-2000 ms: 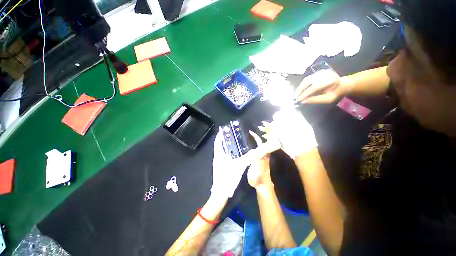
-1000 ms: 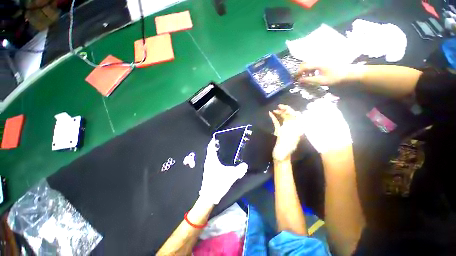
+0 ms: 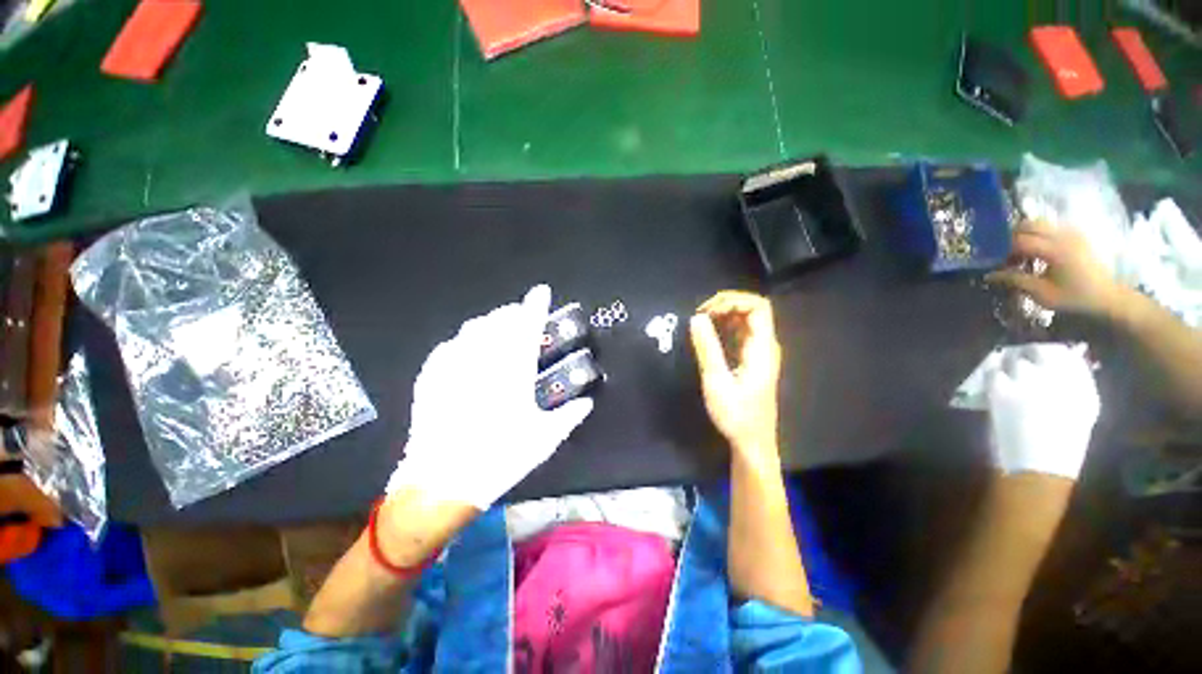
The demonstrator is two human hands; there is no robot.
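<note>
My left hand (image 3: 475, 402), in a white glove with a red band at the wrist, holds a dark device unit (image 3: 568, 378) whose edge shows ports. The glove hides much of the unit. My bare right hand (image 3: 738, 349) is above the mat to the right, fingers curled, thumb and index tips near each other; I cannot tell whether a tiny part is between them. A cluster of small silver rings (image 3: 609, 315) and a brighter cluster of small silver parts (image 3: 662, 331) lie on the black mat between my hands.
A black tray (image 3: 799, 227) and a blue bin of hardware (image 3: 958, 221) stand at the back right. A clear bag of hardware (image 3: 251, 356) lies left. A coworker's gloved hand (image 3: 1043, 411) is at right. The green belt (image 3: 633, 125) carries a white-plated unit (image 3: 326, 105).
The view has swung left, so the bag shows fully. The unit has turned in my left hand, its port edge now showing. My right hand is now beside the small parts.
</note>
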